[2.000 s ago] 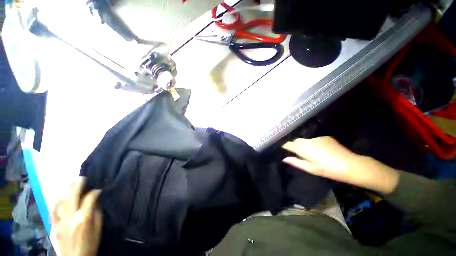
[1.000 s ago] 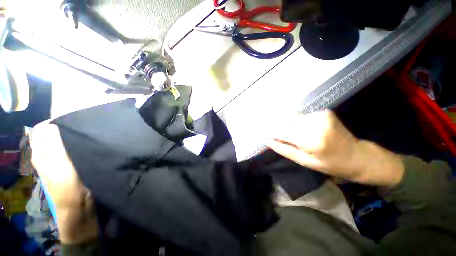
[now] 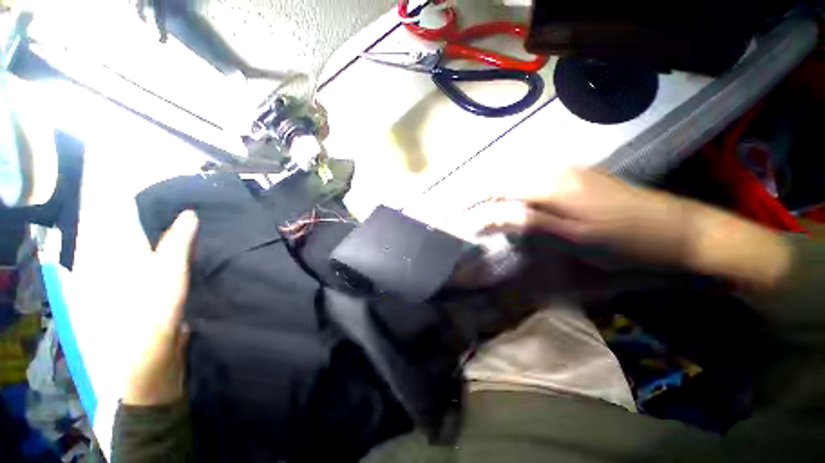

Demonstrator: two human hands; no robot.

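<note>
The black garment panel point(image 3: 262, 362) spreads from the presser foot area point(image 3: 303, 149) down over the lap. A corner of dark cloth sits under the foot. A smaller dark cloth piece point(image 3: 398, 253) lies raised on top of it, with loose reddish and pale threads point(image 3: 308, 222) beside it. My left hand point(image 3: 158, 316) is at the panel's left edge, thumb over the cloth; its fingers are washed out by glare. My right hand point(image 3: 579, 217) is blurred, right of the small piece near the table's front edge; its fingertips touch or hover by dark cloth, and its grip is unclear.
Scissors with red point(image 3: 493, 45) and dark blue loops lie beyond the foot, with another red loop behind. A black stand with a round base point(image 3: 606, 89) is right of them. The ruled table edge point(image 3: 706, 99) runs diagonally. A red basket point(image 3: 755, 185) is at far right.
The panel's left part has been drawn in and folded toward the foot. My left hand has moved right. The small dark piece now lies flatter over the panel, and threads show. My right hand shifted slightly.
</note>
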